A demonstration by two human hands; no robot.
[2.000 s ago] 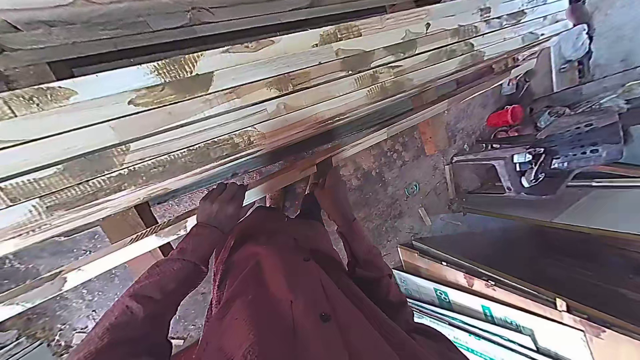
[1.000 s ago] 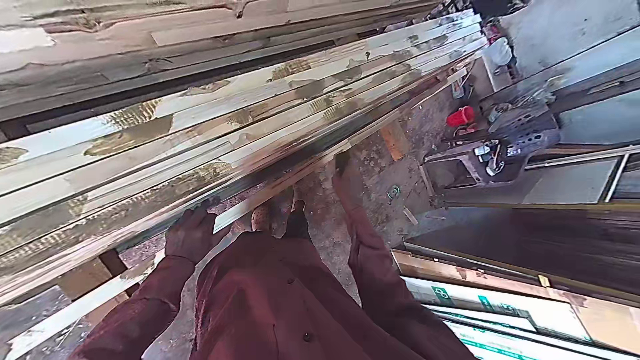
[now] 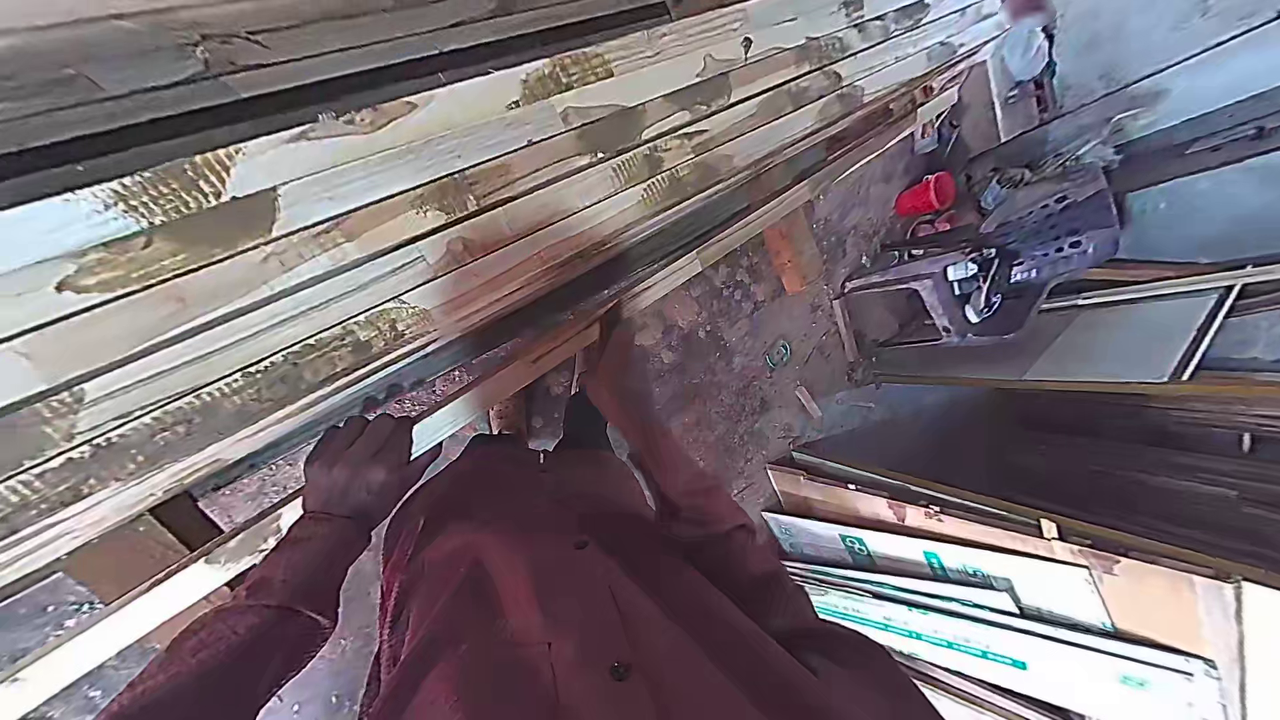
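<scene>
Across the view runs a row of long wooden strips (image 3: 430, 250) laid side by side, blotched with brown patches. Along their near side, a separate narrow wooden strip (image 3: 540, 362) passes in front of my body. My left hand (image 3: 362, 462) is closed over this strip, its fingers curled on the far side. My right hand (image 3: 603, 335) is further along the same strip, dark and blurred; its fingers are hidden, so its hold cannot be made out.
At the right is a dark plastic stand (image 3: 1060, 240) with small items on it, beside a red container (image 3: 925, 194). Boards with green print (image 3: 940, 565) lean at the lower right. An orange-brown block (image 3: 790, 250) lies on the rough floor. A person (image 3: 1025, 50) is at the far end.
My right hand was further out to the right along the strip a second ago and is now nearer my body. My left hand stays on the strip.
</scene>
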